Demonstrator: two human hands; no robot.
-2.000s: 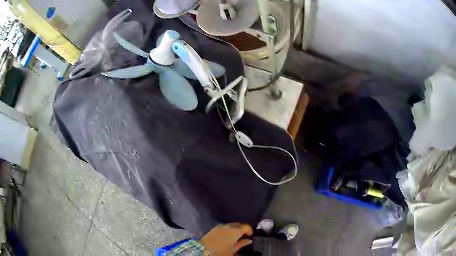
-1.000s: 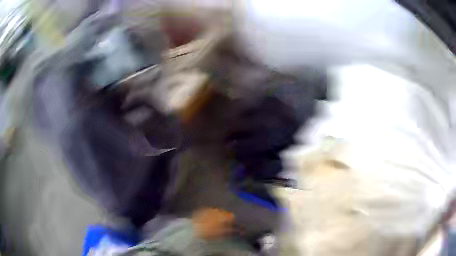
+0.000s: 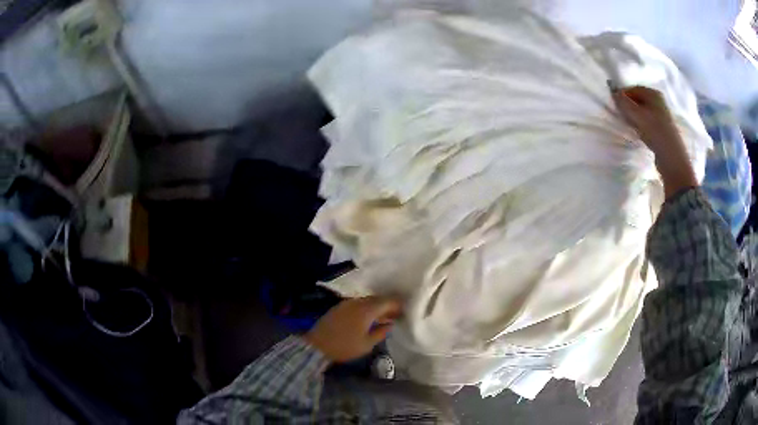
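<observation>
A large fanned bundle of cream-white cloth pieces (image 3: 515, 183) fills the middle and right of the view. My right hand (image 3: 648, 112) is at the bundle's upper right, with its fingers closed on the gathered cloth. My left hand (image 3: 353, 325) is at the bundle's lower left edge, with its fingers bent. The fingertips are beside the cloth, and whether they grip it cannot be told.
A dark cloth cover (image 3: 66, 340) with a looped white cord (image 3: 125, 325) lies at the left. A blue crate edge (image 3: 291, 319) and dark material (image 3: 270, 216) are behind my left hand. A pale wall (image 3: 224, 58) stands behind. Blue-white checked material (image 3: 725, 166) is at the far right.
The view has swung right, from the covered furniture and fan to the cream-white bundle. My right hand has come into view, holding the cloth. My left hand is now beside the bundle.
</observation>
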